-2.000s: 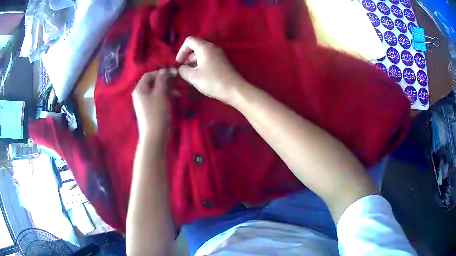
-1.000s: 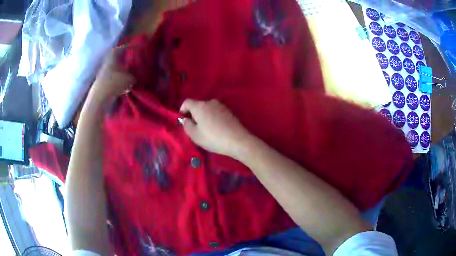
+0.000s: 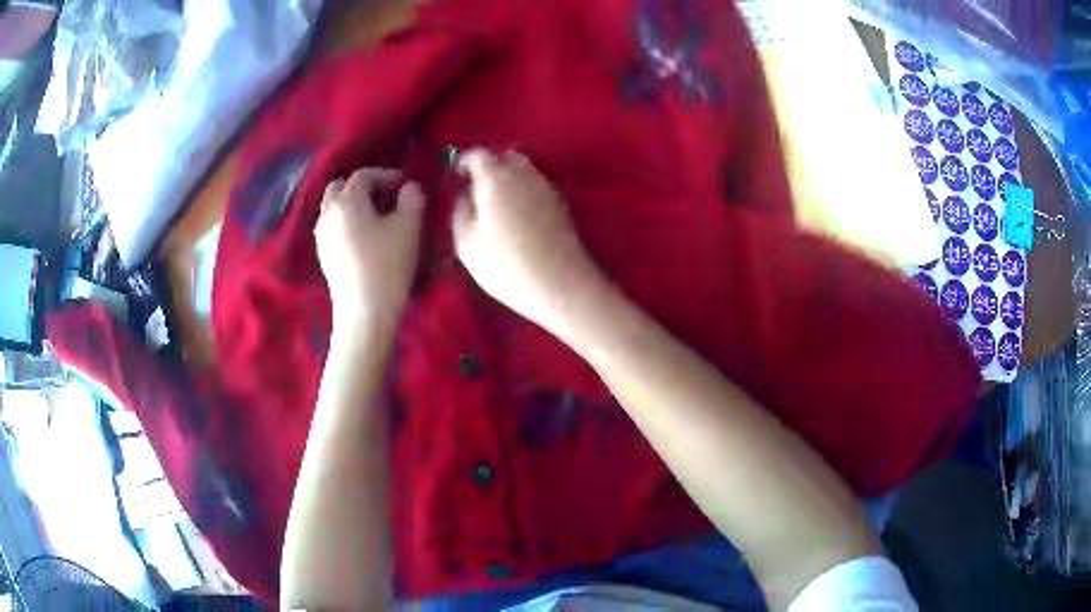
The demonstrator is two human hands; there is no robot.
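Observation:
A fuzzy red cardigan with dark flower-like patches lies spread over the desk and my lap. Dark buttons run down its front placket, one low down and one beside my right fingertips. My left hand is curled at the left side of the front opening, fingertips on the knit. My right hand is closed on the placket edge just right of it. The two hands are apart. Blur and the curled fingers hide exactly what each fingertip pinches.
A sheet of round purple stickers with a turquoise clip lies at the right, beside a pale yellow paper. Clear plastic bagging is at the upper left. A cardigan sleeve hangs over the left desk edge. A fan shows at lower left.
My left hand has moved right, from the pulled-out left front towards the placket. My right hand has moved up the placket. The left front lies flatter and farther left.

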